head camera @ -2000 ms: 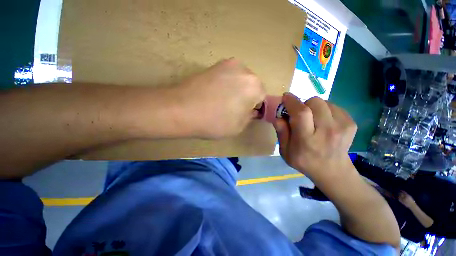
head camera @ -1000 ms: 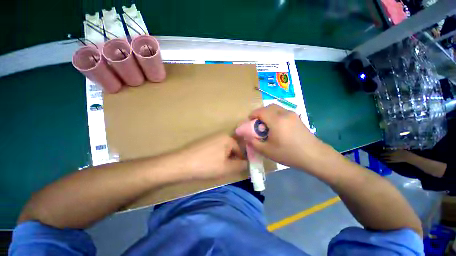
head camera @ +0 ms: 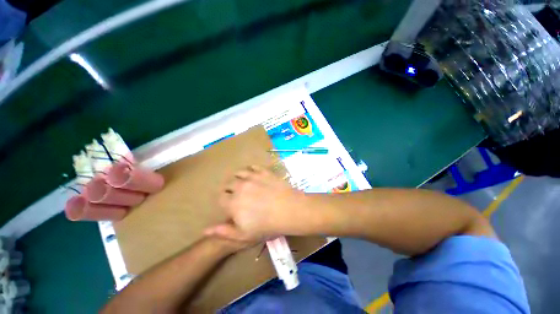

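A white handle with thin wires (head camera: 282, 264) sticks out below my hands over the front edge of the cardboard mat (head camera: 184, 214). The pink barrel seen on it earlier is hidden under my hands. My right hand (head camera: 261, 202) lies over the top of the piece, fingers bent and pointing left. My left hand (head camera: 228, 238) is mostly hidden beneath the right one; only its wrist and part of the hand show, so its grip cannot be told.
Three pink barrels (head camera: 113, 191) with white handles lie at the mat's left edge. A screwdriver (head camera: 301, 150) lies on the printed sheets (head camera: 319, 172). A black device (head camera: 410, 68) and clear plastic packs (head camera: 503, 67) are at upper right. White cylinders (head camera: 12, 276) are at lower left.
The view has turned and shifted. My right hand has moved over my left hand and now covers the pink barrel, whose round dark end was visible before. The white handle still points down.
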